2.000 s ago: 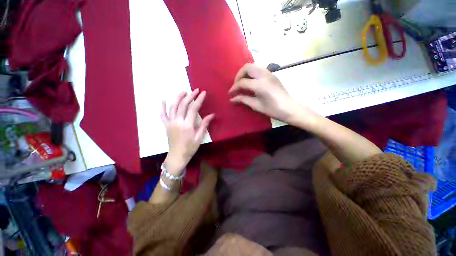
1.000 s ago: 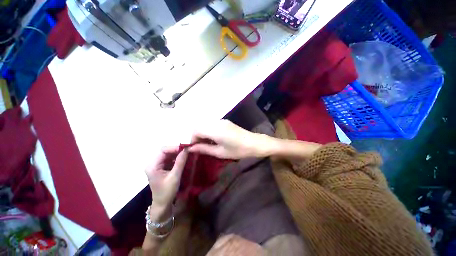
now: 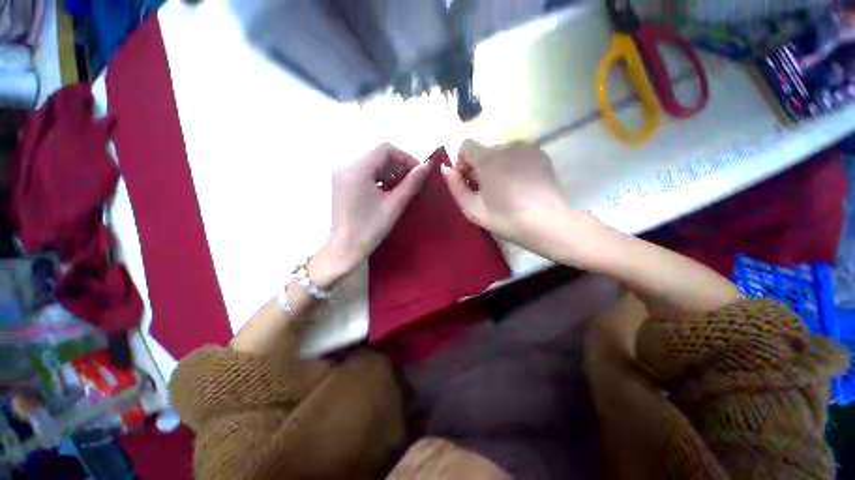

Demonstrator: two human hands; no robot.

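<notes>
A dark red cloth piece hangs from my fingertips over the table's front edge, its upper corner raised near the machine. My left hand pinches the left side of that corner between thumb and finger. My right hand pinches the same corner from the right. The hands are a small gap apart. The sewing machine head is blurred just beyond them; its needle and presser foot cannot be made out in the glare.
A long dark red strip lies flat at the table's left. A crumpled red heap is at the far left. Scissors lie right of the machine, a phone farther right. A blue basket stands lower right.
Both hands have moved from the table's front edge up towards the machine, bringing the cloth corner with them. The camera view has turned, and the machine head looks closer.
</notes>
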